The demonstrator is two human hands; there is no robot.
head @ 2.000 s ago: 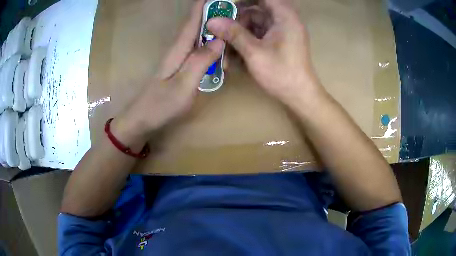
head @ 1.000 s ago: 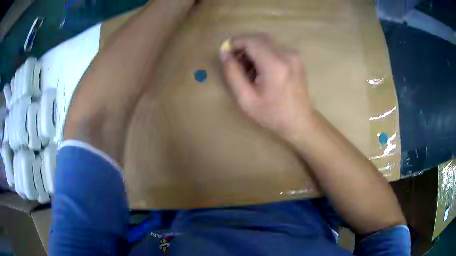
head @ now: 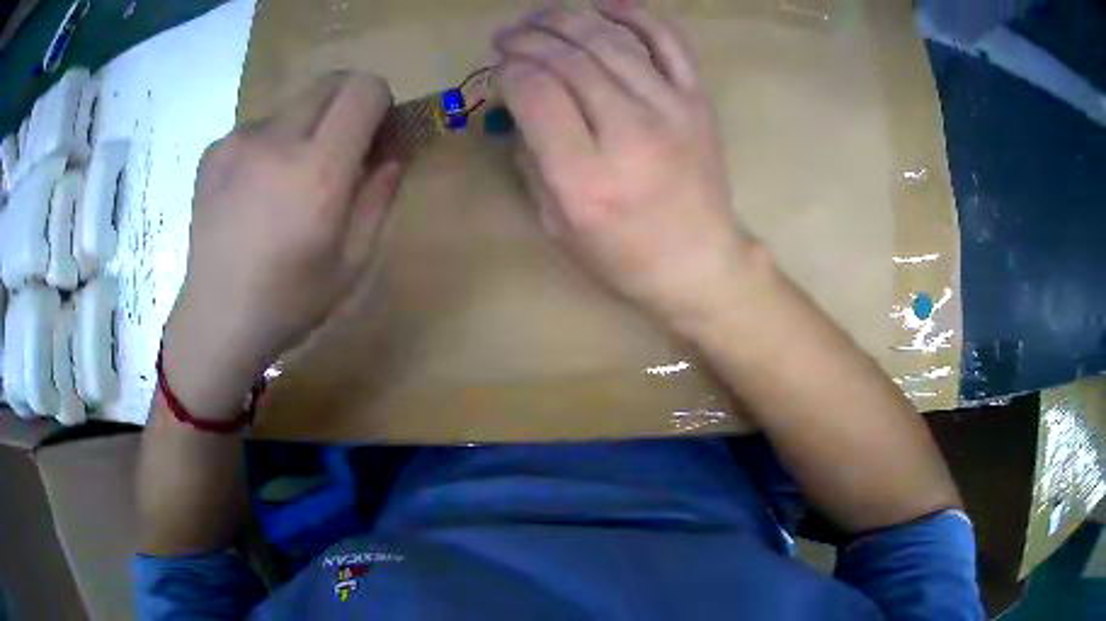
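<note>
My left hand (head: 285, 206) holds a small part over the cardboard (head: 485, 315). The part has a patterned grey-brown section (head: 415, 124) between my thumb and fingers and a blue end (head: 454, 108) with a yellowish band. Thin dark and reddish lead wires (head: 477, 83) run from the blue end to my right hand (head: 613, 158). The fingertips of my right hand are curled around the wire ends; whatever else they hold is hidden.
White housings (head: 67, 243) stand in stacked rows on a white board (head: 152, 194) at the left. A blue-green dot (head: 923, 306) is on the cardboard's right edge, another (head: 499, 120) beside my right hand. Open boxes (head: 91, 510) are below.
The white case with the green board, held two seconds ago, is no longer in view. My left hand, out of frame a second ago, is back with the blue-ended part. My right hand has met its wires.
</note>
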